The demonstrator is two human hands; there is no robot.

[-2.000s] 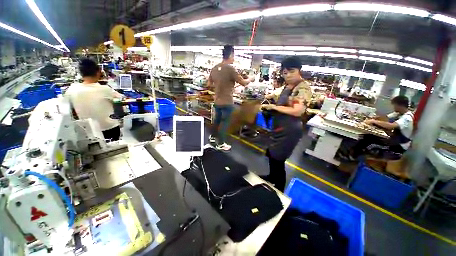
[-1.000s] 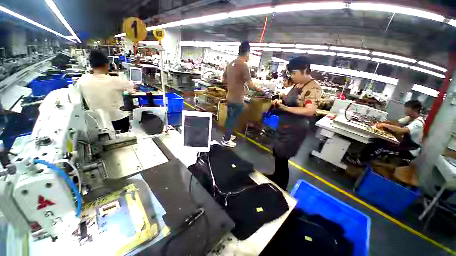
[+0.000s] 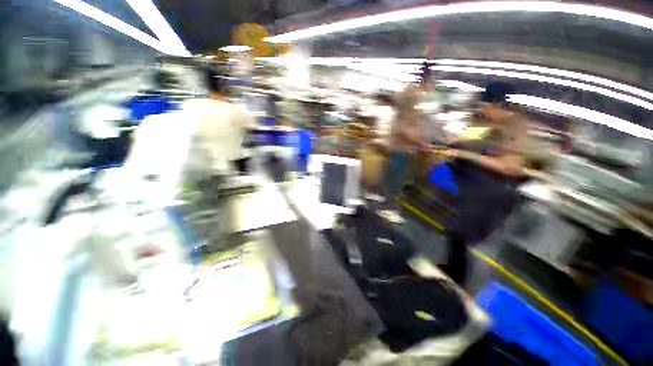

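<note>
The whole view is strongly blurred. Neither of my hands can be made out. The white sewing machine head (image 3: 132,246) is a bright smear at the left, with the blue air hose (image 3: 185,232) along its right side. The pale sewing template (image 3: 240,286) with yellow edging lies below and right of it. Black bags with small yellow tags lie in a pile (image 3: 419,311) on the right part of the table.
The control screen (image 3: 339,181) stands behind the bags. A blue bin (image 3: 533,329) is beside the table at the lower right. An aproned person (image 3: 490,179) stands beyond the table, another person (image 3: 408,136) stands farther back, and one in a light top (image 3: 218,132) is behind the machine.
The camera has swung left, so the scene has shifted right and blurred. The aproned person's arms appear more extended to the left. No hand of mine has come into sight.
</note>
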